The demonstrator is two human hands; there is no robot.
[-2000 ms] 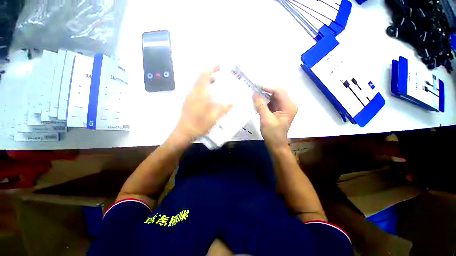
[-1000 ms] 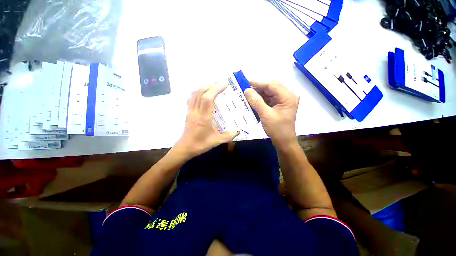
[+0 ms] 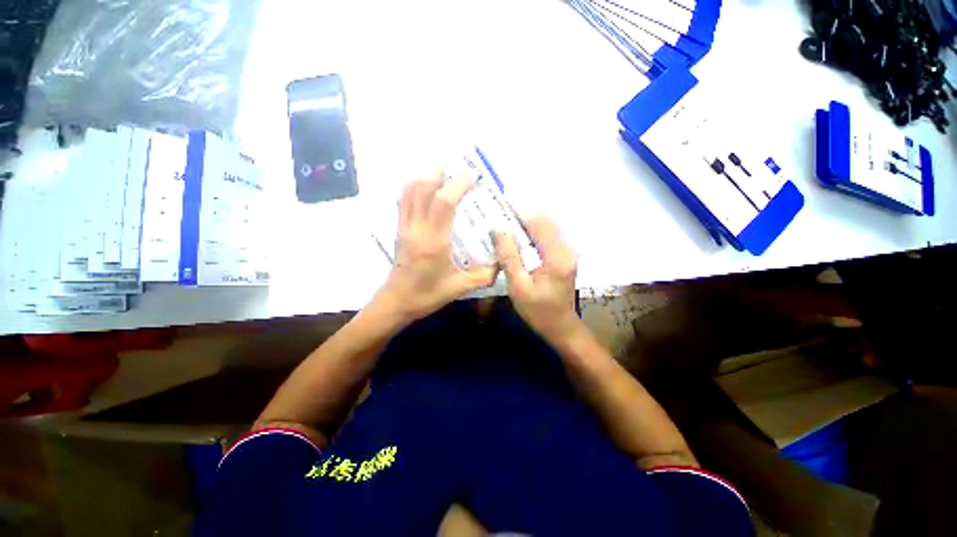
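Note:
A white retail carton [image 3: 485, 218] with small print and a blue edge at its upper right lies between my hands at the table's front edge. My left hand [image 3: 428, 252] grips its left side, fingers at the top and thumb low. My right hand [image 3: 540, 275] holds its right side, with fingers over the printed face. The carton's lower end is partly hidden by my fingers. Open boxes [image 3: 724, 168] with blue flaps and a cable picture lie to the right. Closed boxes [image 3: 229, 215] overlap in a row at the left.
A smartphone [image 3: 322, 138] lies left of centre. A crumpled clear bag [image 3: 142, 63] is at the upper left. Black cables [image 3: 879, 58] are heaped upper right, above a small group of boxes [image 3: 887, 163]. A thin dark sliver [image 3: 384, 249] lies beside my left hand. Brown cartons [image 3: 808, 383] are below the table.
My right hand has moved down and left along the carton, from its upper blue end to its lower right side. Less of the blue end shows now. My left hand has stayed nearly in place.

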